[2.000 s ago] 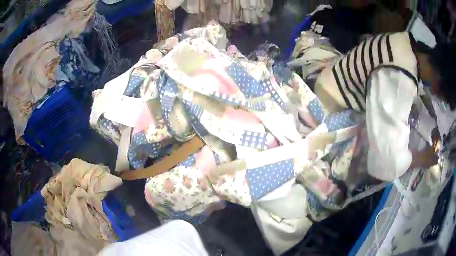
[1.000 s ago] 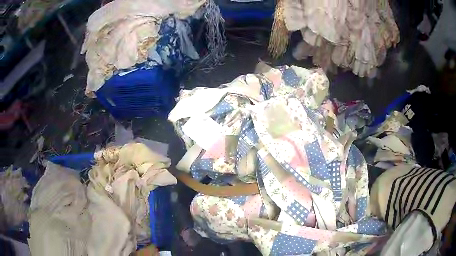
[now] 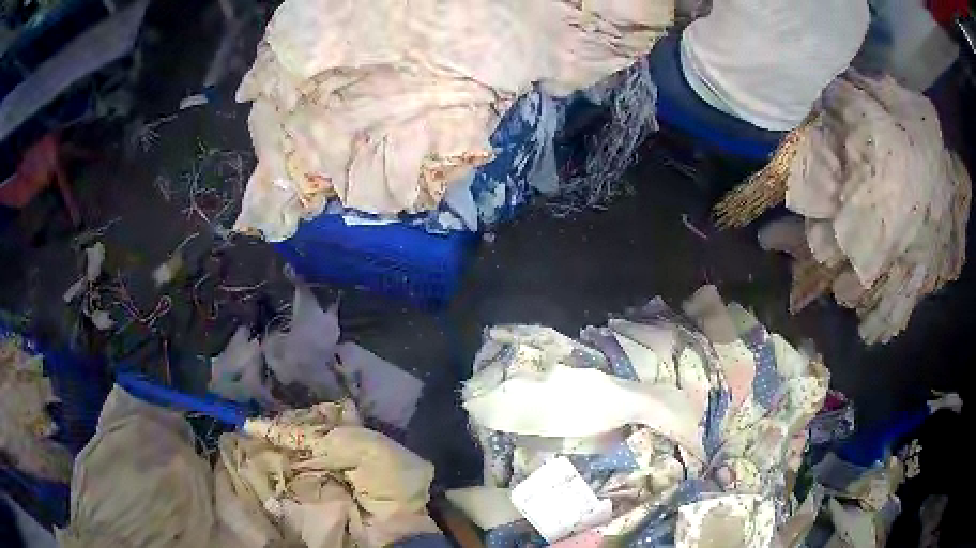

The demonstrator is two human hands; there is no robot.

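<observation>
Neither of my hands is in the picture. A heap of patchwork-print cloth (image 3: 738,375), with blue dotted, pink and floral patches, lies at the lower middle and right. A plain white cloth piece (image 3: 578,401) and a white paper label (image 3: 557,498) lie on it. A blue crate (image 3: 369,255) at the upper middle is piled with cream cloth (image 3: 375,96). Another blue crate (image 3: 182,396) at the lower left holds cream and yellowish cloth (image 3: 332,466). What lies under the heap is hidden.
Fabric scraps (image 3: 305,348) and thread waste (image 3: 219,193) litter the dark floor (image 3: 599,262). A bundle of cream pieces (image 3: 878,193) hangs at the upper right, beside a rounded white cloth-covered form (image 3: 776,54). Another crate (image 3: 75,385) stands at the far left edge.
The view has swung left and up. The patchwork heap sits lower in the picture and the cream-filled crate is larger. The striped cloth and the machine table at right have left view.
</observation>
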